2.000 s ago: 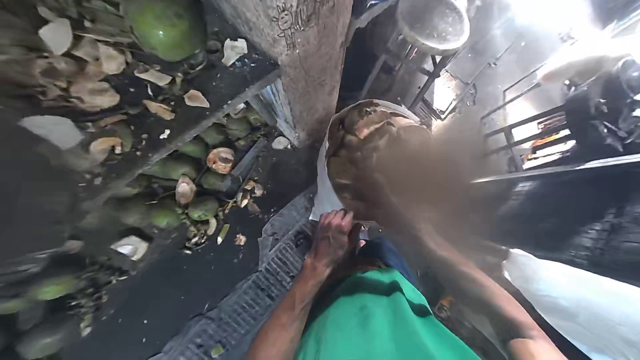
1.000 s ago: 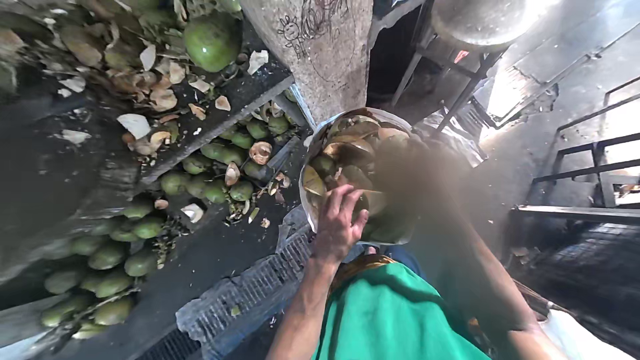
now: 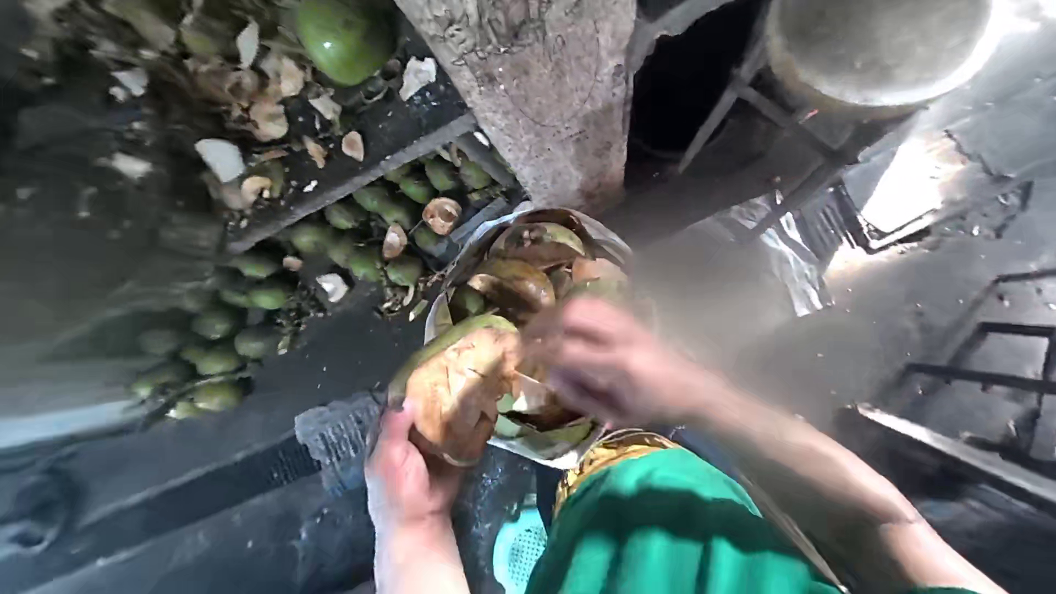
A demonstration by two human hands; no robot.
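Note:
A piece of green coconut husk (image 3: 462, 388), its pale brown inner side facing up, is in my left hand (image 3: 412, 466), which grips its lower left edge. It overlaps the left rim of a round container with a whitish lining (image 3: 553, 454), filled with husk pieces (image 3: 511, 285). Over the middle of the container is my right hand (image 3: 610, 355), blurred, with its fingers curled down. Whether it holds anything cannot be made out.
Green coconuts (image 3: 219, 355) lie in bunches on the left, below a ledge with husk scraps (image 3: 268, 99) and a large green coconut (image 3: 346, 37). A concrete post (image 3: 561, 107) rises behind the container. A metal basin (image 3: 879, 49) stands on a frame at upper right. A turquoise basket (image 3: 521, 549) is near my body.
My left hand, on the husks in the container a second ago, has moved to its left side and now holds a large husk piece. My right hand stays over the container.

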